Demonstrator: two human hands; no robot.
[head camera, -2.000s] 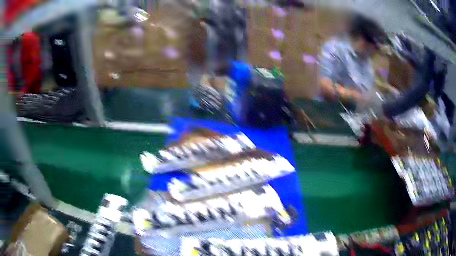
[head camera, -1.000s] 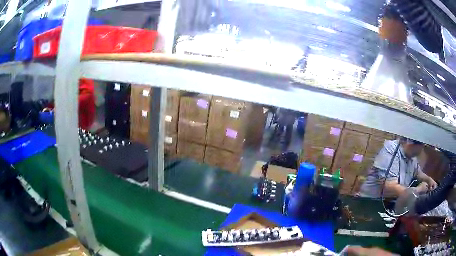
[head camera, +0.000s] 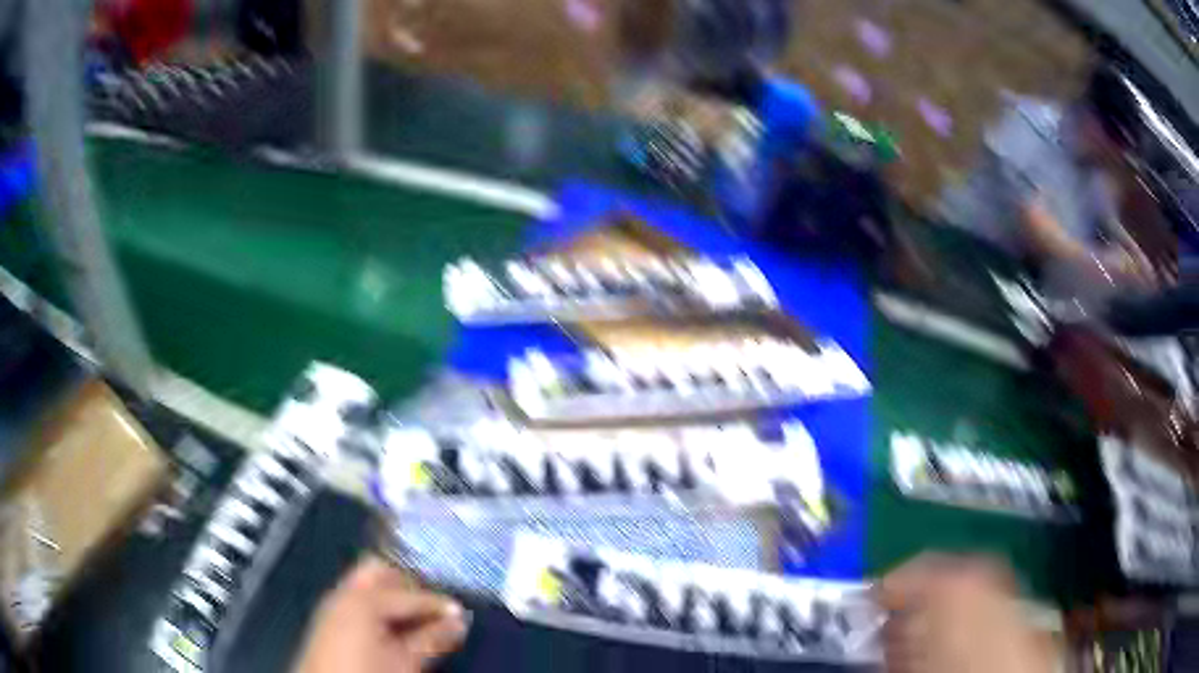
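A long white power strip housing with black parts and a yellow block lies at the bottom centre. My right hand is blurred at its right end, fingers touching or just over the end; whether it grips is unclear. My left hand is at the lower left, fingers curled, left of that housing and apart from it; I cannot tell if it holds something small. Another white housing stands slanted at the left, above my left hand. Three more housings lie behind, stacked up the blue sheet.
The green belt runs across behind. One housing lies on it at the right. A brown carton is at the far left. A grey post rises at the left. A person works at the upper right.
The view has swung down from the shelf to the bench. Both my hands now show low in the picture. A housing now lies on the belt at the right, absent two seconds ago.
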